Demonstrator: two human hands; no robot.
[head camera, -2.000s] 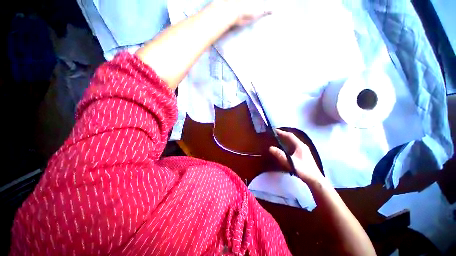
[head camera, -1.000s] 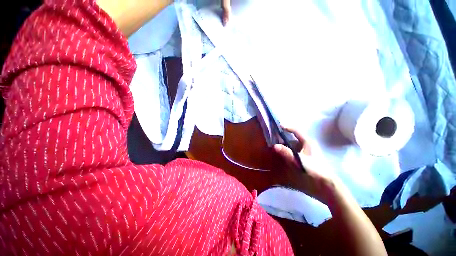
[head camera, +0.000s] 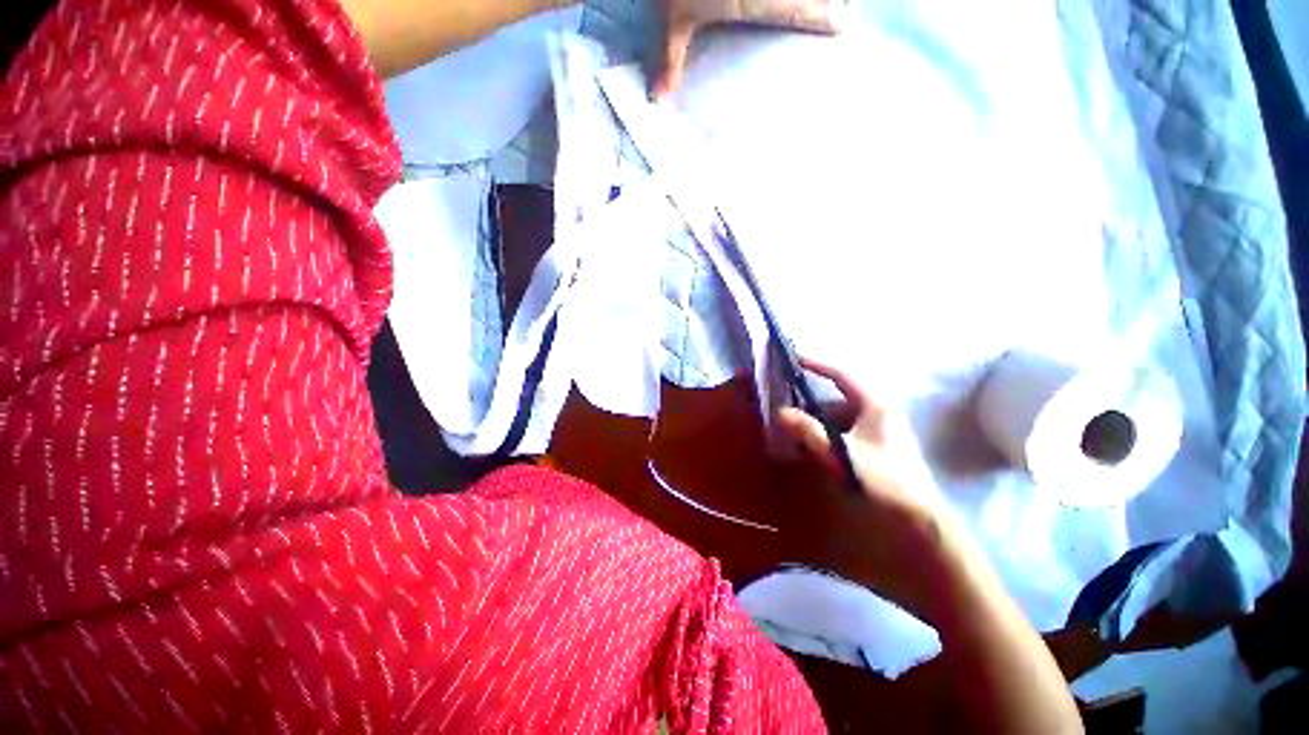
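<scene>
My right hand (head camera: 861, 445) holds dark-handled shears (head camera: 785, 345), blades pointing up and left along the edge of the white plain fabric (head camera: 890, 187). The blades look nearly closed. My left hand (head camera: 696, 32), partly cut off by the top edge and washed out by glare, rests on the fabric beyond the blade tips, thumb and fingers apart. A narrow white strip (head camera: 538, 323) hangs in a loop left of the cut edge. Quilted fabric (head camera: 696, 323) shows beneath.
A white roll (head camera: 1055, 424) lies on the fabric at right. Quilted fabric (head camera: 1199, 158) runs along the right side. A thin pale cord (head camera: 704, 503) lies on the brown table (head camera: 603, 452). A curved pale piece (head camera: 840, 615) lies near the front edge.
My left hand has moved back from farther over the fabric to near the cut edge. The looped strip has come into view at left. The roll and table sit lower in view.
</scene>
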